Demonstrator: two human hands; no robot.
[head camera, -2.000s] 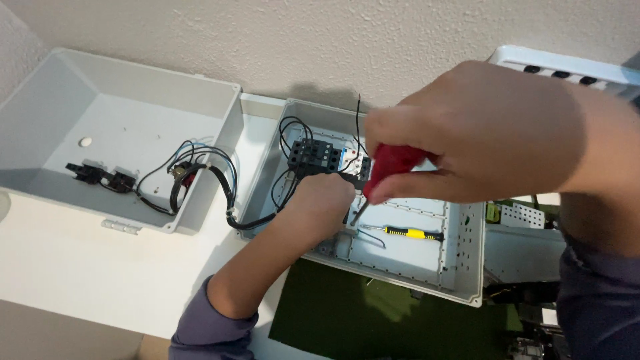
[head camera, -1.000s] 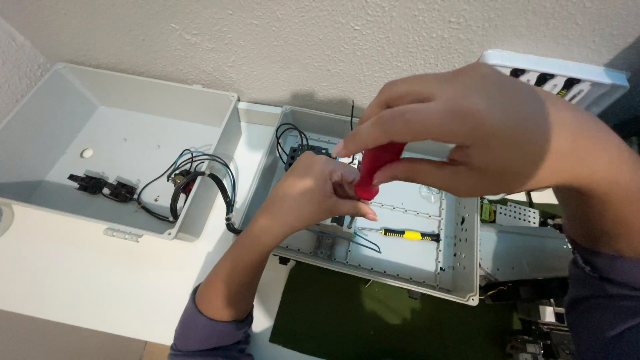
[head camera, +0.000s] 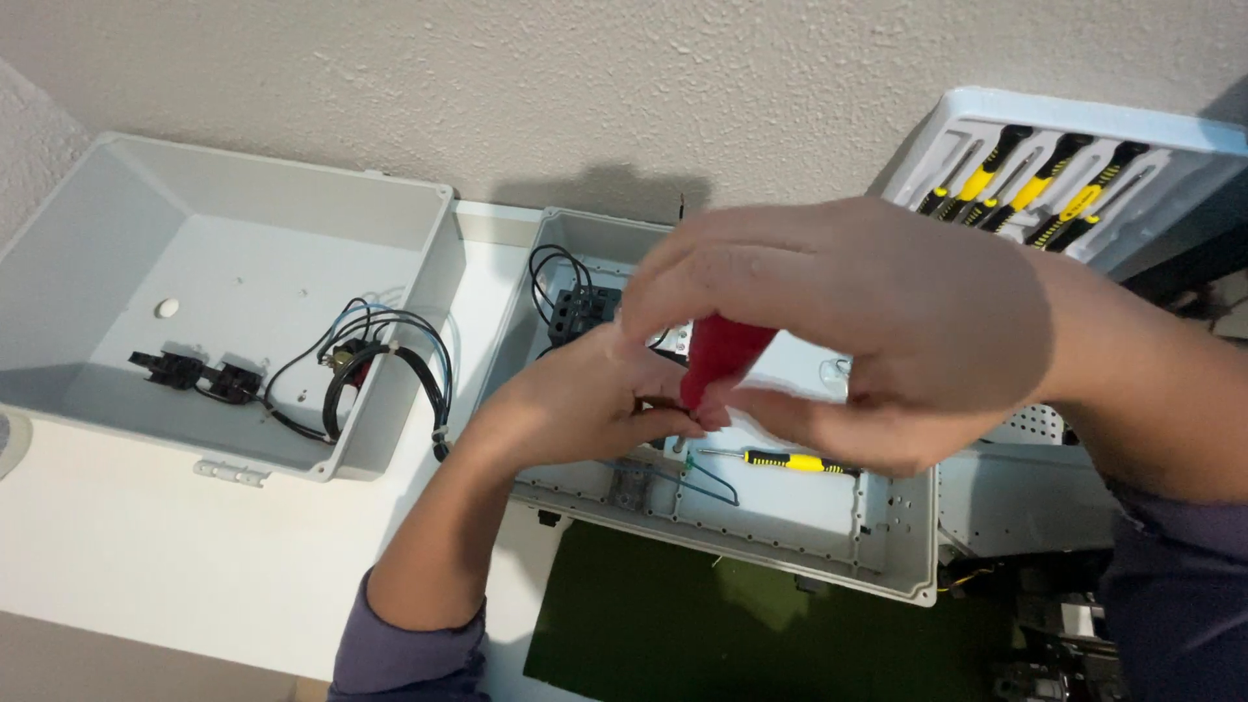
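My right hand (head camera: 838, 331) grips a red screwdriver handle (head camera: 726, 356) over the open grey plastic enclosure (head camera: 897, 585); the tool's tip is hidden. Just left of it, my left hand (head camera: 585, 390) has thumb and fingers pinched by the lower end of the handle; whether they hold the tool or a part cannot be told. Behind my left hand sits a black contactor-like electrical block (head camera: 580, 312) with looped black wires. A yellow-and-black precision screwdriver (head camera: 795, 462) lies on the enclosure floor, near a bent thin blue-grey wire (head camera: 717, 486).
At left stands a second grey enclosure part (head camera: 263, 234) with black switch blocks (head camera: 200, 375); a bundled black cable (head camera: 429, 375) runs from it toward the first. A white tray of screwdrivers (head camera: 1082, 117) leans at upper right. A dark green mat (head camera: 682, 614) lies in front.
The red handle was slanted two seconds ago and stands steeper now. My left hand's thumb and fingers have come up to the lower end of the handle. The screwdriver tray shows more fully.
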